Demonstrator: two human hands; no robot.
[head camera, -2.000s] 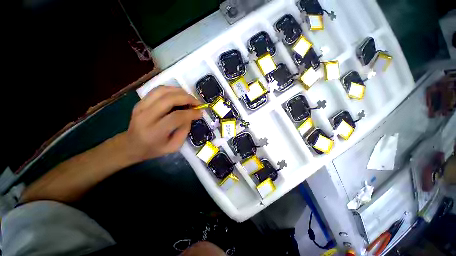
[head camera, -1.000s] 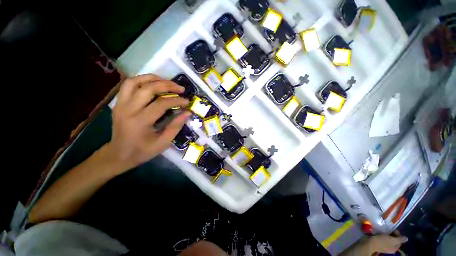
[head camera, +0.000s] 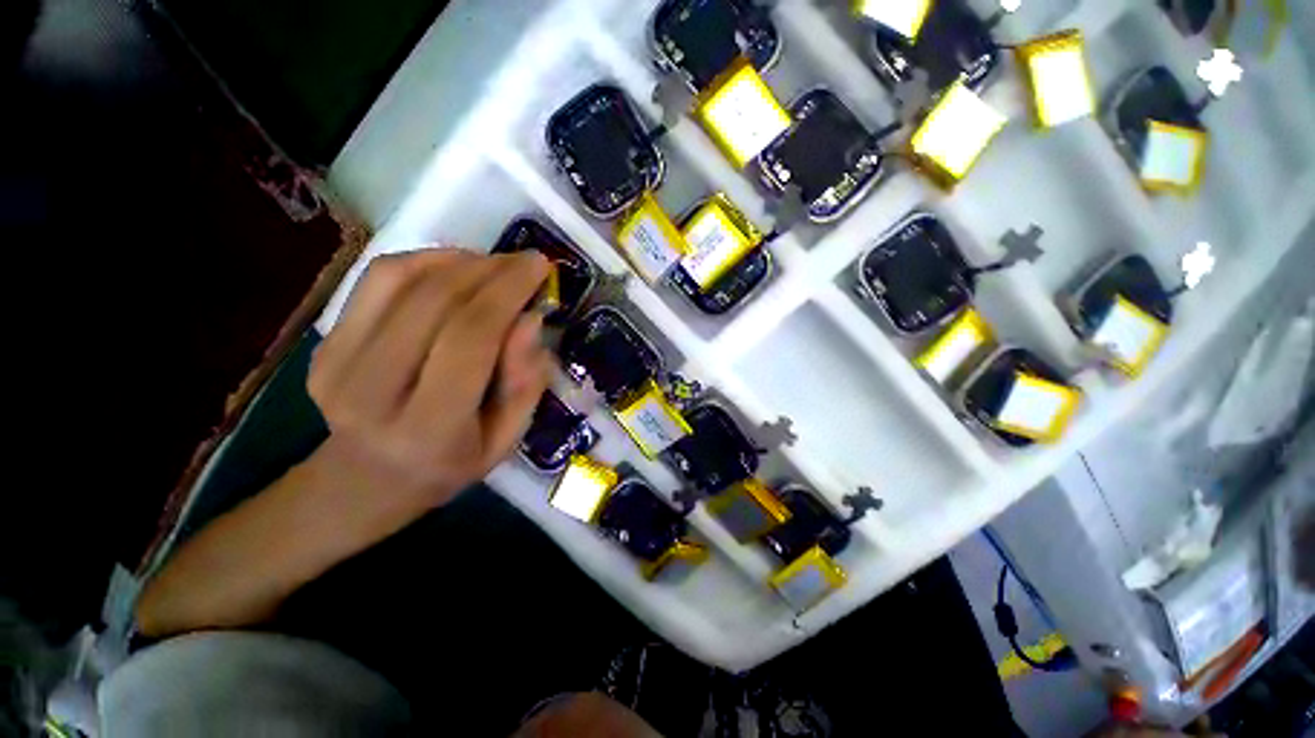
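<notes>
A large white blister tray (head camera: 851, 418) lies in front of me, tilted in the picture. Its pockets hold several black rounded units, such as one in the middle (head camera: 919, 274), with silver-white, yellow-edged batteries (head camera: 743, 114) and thin flex tails. My left hand (head camera: 433, 361) is over the tray's left edge. Its thumb and fingers pinch a yellow-edged battery (head camera: 550, 289), mostly hidden by the fingertips, beside a black unit in an end pocket. The hand partly covers another unit just below. My right hand cannot be made out in the picture.
A white machine bed (head camera: 1154, 498) stands right of the tray, with white scraps (head camera: 1185, 545) and an orange-red handle (head camera: 1233, 666) on it. A red button (head camera: 1125, 705) sits at its front edge. A dark cable (head camera: 1005, 606) hangs below. Dark green surface lies beyond the tray's left side.
The view has moved closer to the tray. My left hand has stayed at its left end, and its fingers have closed together at the battery. My right hand, seen at lower right one second ago, has left view.
</notes>
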